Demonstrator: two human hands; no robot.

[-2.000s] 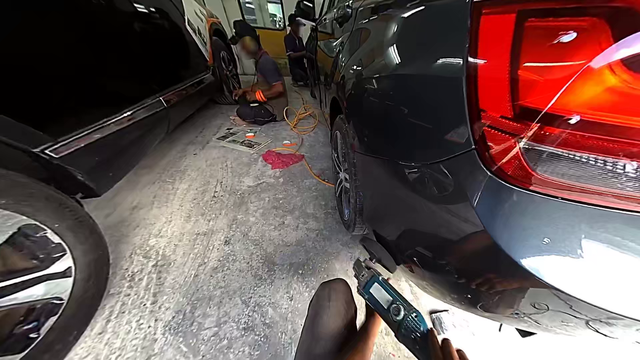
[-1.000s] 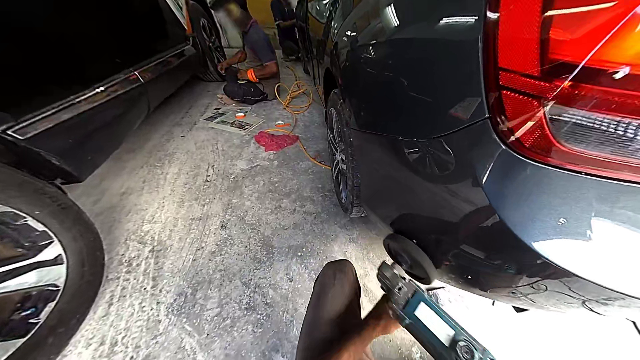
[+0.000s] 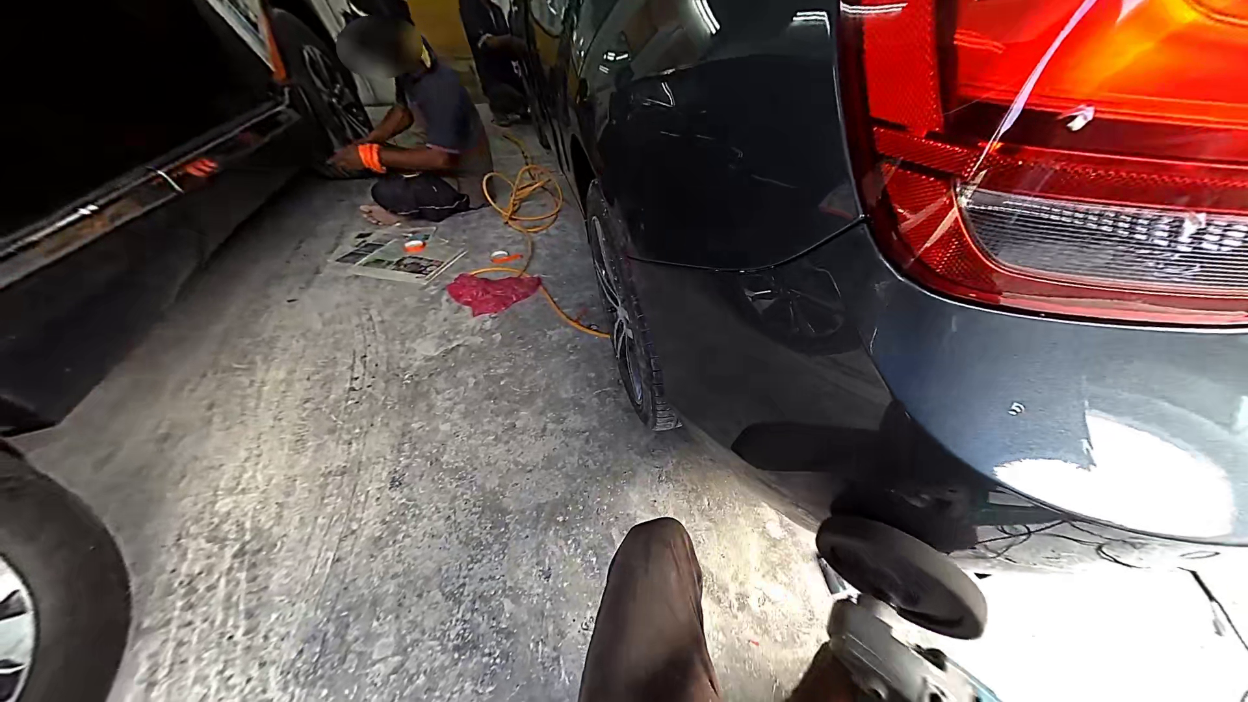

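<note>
The power polisher [image 3: 892, 651] is at the lower right, its body cut off by the bottom edge. Its round black pad [image 3: 902, 577] is tilted by the lower part of the dark car's glossy rear bumper [image 3: 760, 361]; whether they touch, I cannot tell. Part of my left hand [image 3: 827, 679] shows at the bottom edge, against the polisher's head, with its fingers mostly hidden. My right hand is out of view. Above the bumper is the red tail light [image 3: 1082, 161].
My knee [image 3: 655, 604] is left of the polisher. On the concrete floor lie a red cloth [image 3: 492, 292], newspaper [image 3: 390, 255], orange tape rolls and an orange hose [image 3: 526, 195]. A person [image 3: 429, 127] sits by a black car's wheel [image 3: 331, 88]; another person is behind.
The polisher has moved down and right in view, and its screened body has left the frame. The fingers seen on its rear two seconds ago are out of view. The view has shifted slightly.
</note>
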